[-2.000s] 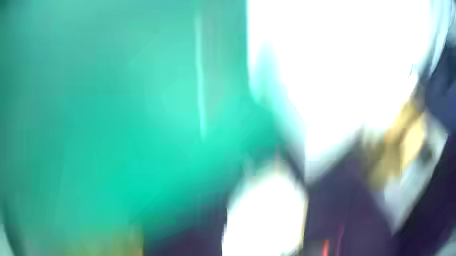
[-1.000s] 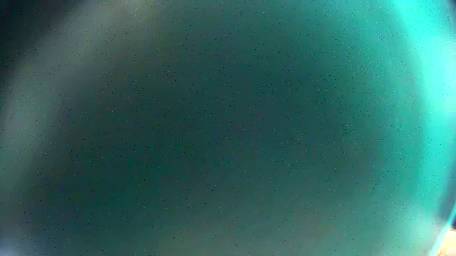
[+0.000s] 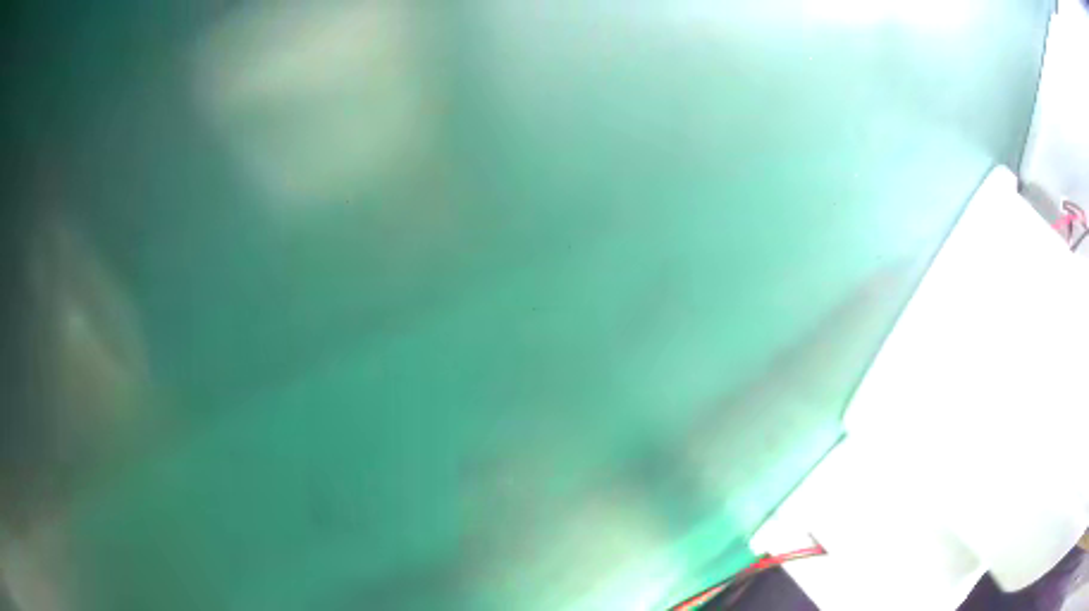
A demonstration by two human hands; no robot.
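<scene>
A large, overexposed white part (image 3: 955,418) fills the lower right; its outline is stepped and its details are washed out, so I cannot tell what it is. Thin red and dark wires (image 3: 764,561) run from its lower left edge to the bottom of the picture. Neither of my hands can be made out; any hand here is out of the picture or lost in the blur and glare.
A blurred green surface or haze (image 3: 394,358) covers most of the view, with pale smears at the upper left and lower middle. A pale grey area with small red and dark marks (image 3: 1071,223) shows at the right edge. A dark purple patch lies at the bottom right.
The view has swung and brightened from a dark green blur. The white part and the wires now show at the right, where a bright green band was.
</scene>
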